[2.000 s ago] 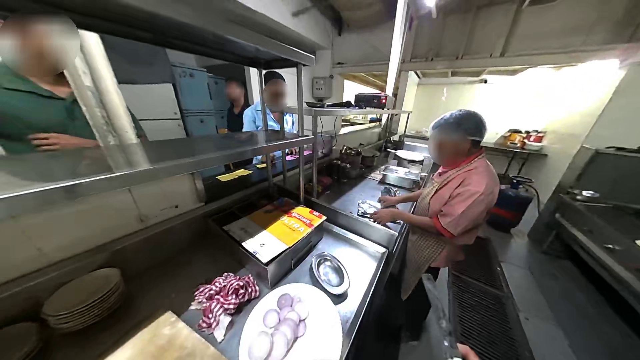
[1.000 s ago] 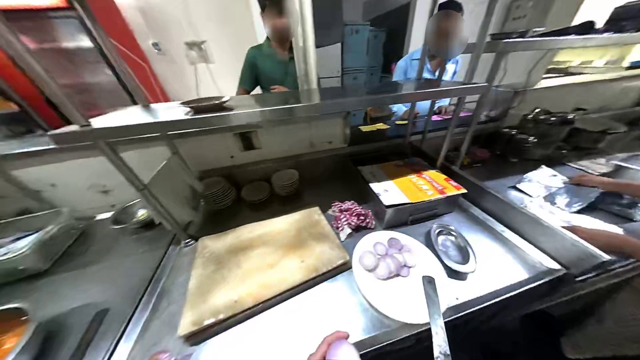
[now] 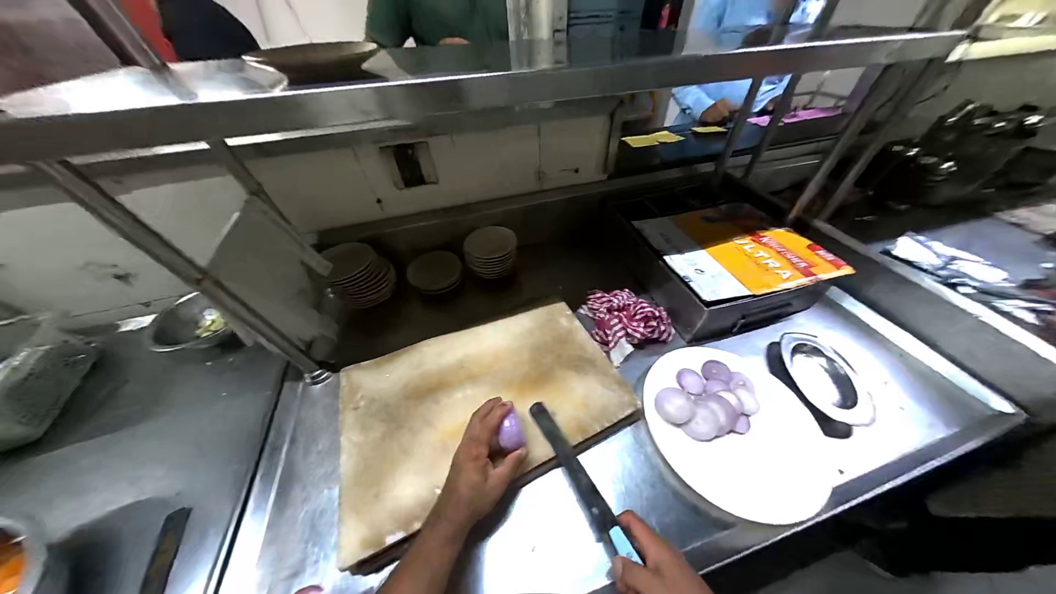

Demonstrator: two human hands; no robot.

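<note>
My left hand (image 3: pixel 481 462) grips a peeled purple onion (image 3: pixel 511 431) over the right part of a worn cutting board (image 3: pixel 462 388). In my right hand (image 3: pixel 652 561), at the counter's front edge, is a knife (image 3: pixel 577 474) with a light blue handle; its blade points up and left, its tip over the board just right of the onion. A white oval plate (image 3: pixel 742 487) right of the board holds several peeled onions (image 3: pixel 709 400).
Behind the board are a red-and-white checked cloth (image 3: pixel 627 318), stacked small plates (image 3: pixel 490 250) and a metal box (image 3: pixel 734 318) under printed packaging. A steel oval dish (image 3: pixel 827 381) lies right. A steel shelf (image 3: pixel 495 91) crosses overhead; people stand beyond it.
The view has swung left and down to the cutting board. The left hand with the onion, low in the frame a second ago, is now over the board. The knife, then lying by the plate, is in my right hand.
</note>
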